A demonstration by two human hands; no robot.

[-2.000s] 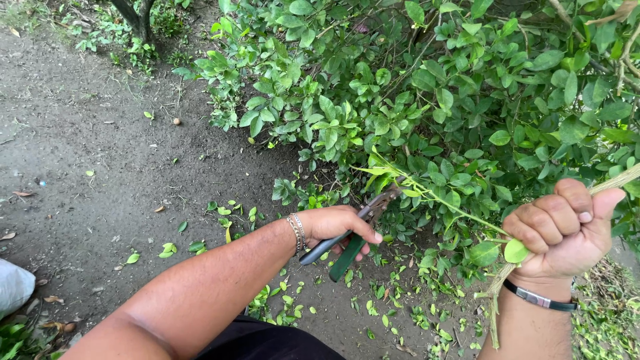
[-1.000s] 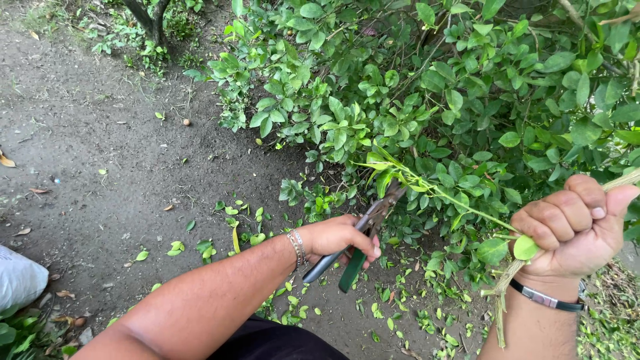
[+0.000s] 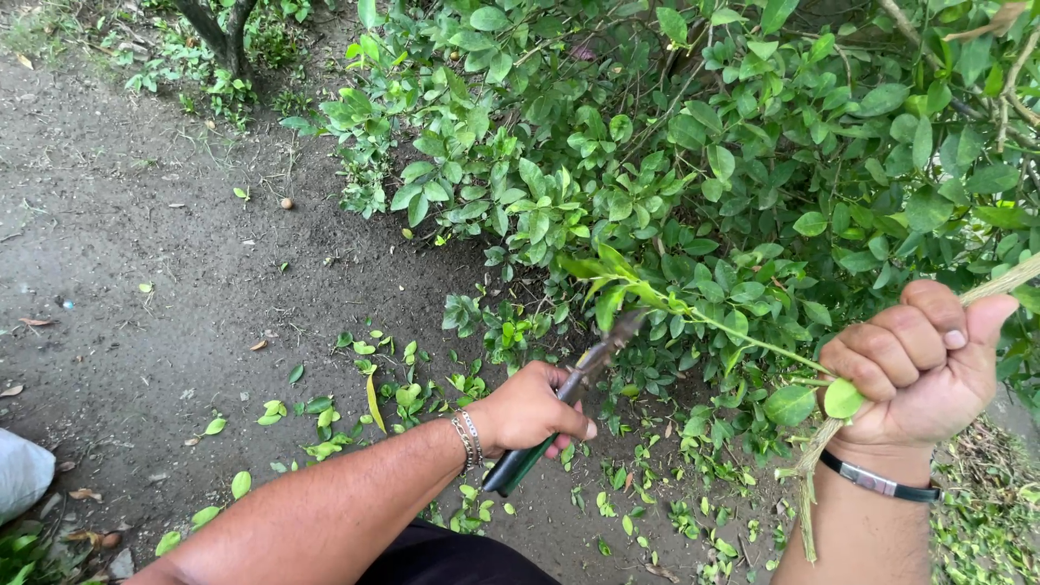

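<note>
My left hand [image 3: 528, 410], with chain bracelets at its wrist, grips hand pruners [image 3: 589, 366]. The dark handles lie close together; the blurred blades point up and right, at the leafy tip of a thin green shoot [image 3: 756, 343]. Whether they touch it cannot be told. On the right, my right hand [image 3: 910, 366], wearing a dark band with a metal plate, is closed around a cut woody branch [image 3: 1003, 280]. The shoot runs leftward from this fist. Two rounded leaves [image 3: 816, 402] and a forked stub [image 3: 808, 463] show below the fingers.
A dense leafy shrub [image 3: 617, 146] fills the upper middle and right. Cut leaves [image 3: 406, 394] are scattered over the bare soil [image 3: 162, 325]. A small trunk [image 3: 231, 41] stands at the upper left, a pale sack [image 3: 20, 475] at the left edge. Plant litter lies at the lower right.
The pruner handles, spread apart in the earlier frames, have come together in my left hand. My right hand keeps its grip on the branch.
</note>
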